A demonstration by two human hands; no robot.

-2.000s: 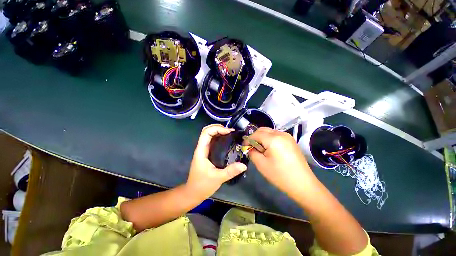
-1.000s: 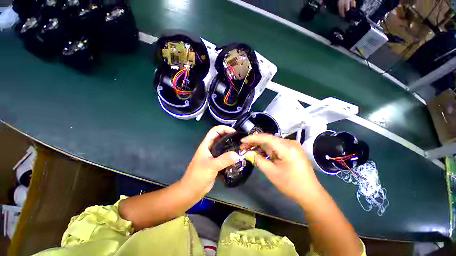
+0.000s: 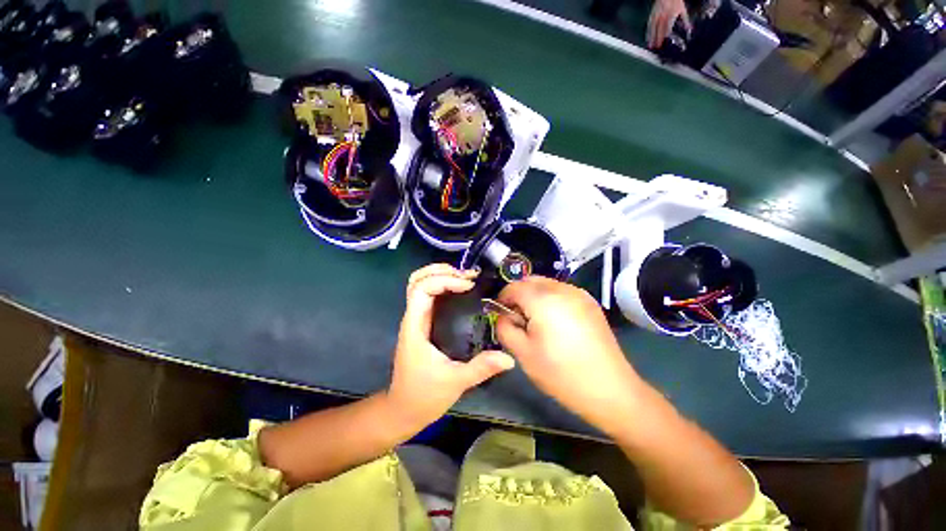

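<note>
My left hand (image 3: 430, 347) is closed around a black rounded camera head (image 3: 454, 324), its open side with small parts turned to the right. My right hand (image 3: 555, 327) has its fingertips at that open side, pinching something thin and pale; fingers partly hide it, and I cannot tell whether it is a wire or a tool. Just behind the hands lies a white camera base housing (image 3: 522, 249) with an open black round interior and a metallic part inside. Its white wall-mount bracket (image 3: 576, 213) reaches up to the right.
Two housings with opened heads, tan circuit boards (image 3: 330, 112) and coloured wires stand behind. Black camera heads (image 3: 124, 124) are piled at far left. At right, another housing (image 3: 679, 290) lies beside tangled thin white cable (image 3: 770, 358). Another person's hand (image 3: 667, 21) shows across the bench.
The whole view has shifted slightly. My right fingertips have moved at the head's open side, and the yellow fingertip seen a second ago no longer shows. Another person's hand now shows at the top.
</note>
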